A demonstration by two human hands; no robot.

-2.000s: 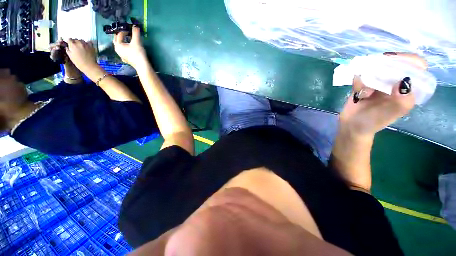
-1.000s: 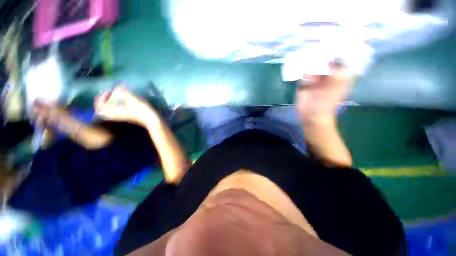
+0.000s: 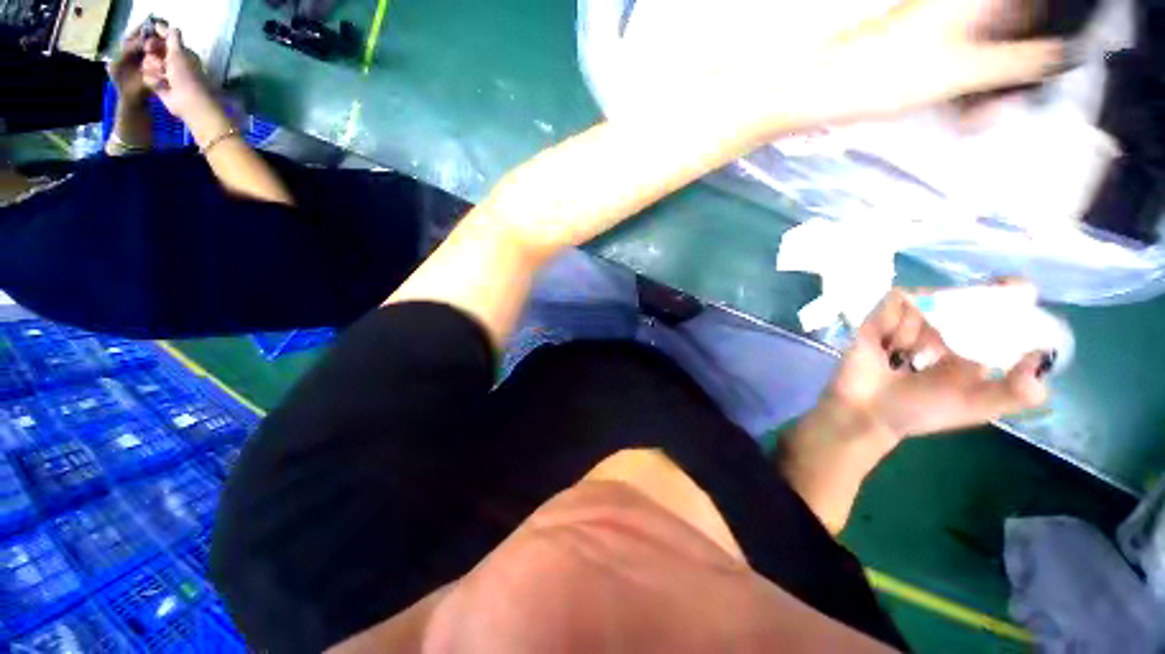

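Observation:
My left hand reaches across to the top right over the white plastic-covered area; it is blurred and washed out, and dark shapes show at its fingers. Whether it holds one cannot be told. My right hand is at the bench's front edge, its fingers around a white squeeze bottle with a small teal tip pointing left. A crumpled white tissue lies on the green bench beside the bottle. Dark parts stand on the white area at the far right.
Black parts lie on the bench by the yellow line. A co-worker in dark clothes works at left with both hands raised. Blue crates fill the lower left. Grey fabric shows at lower right.
My left hand has moved from the black parts at the left to the white area at the top right. The tissue has left my right hand and lies on the bench; the bottle now shows.

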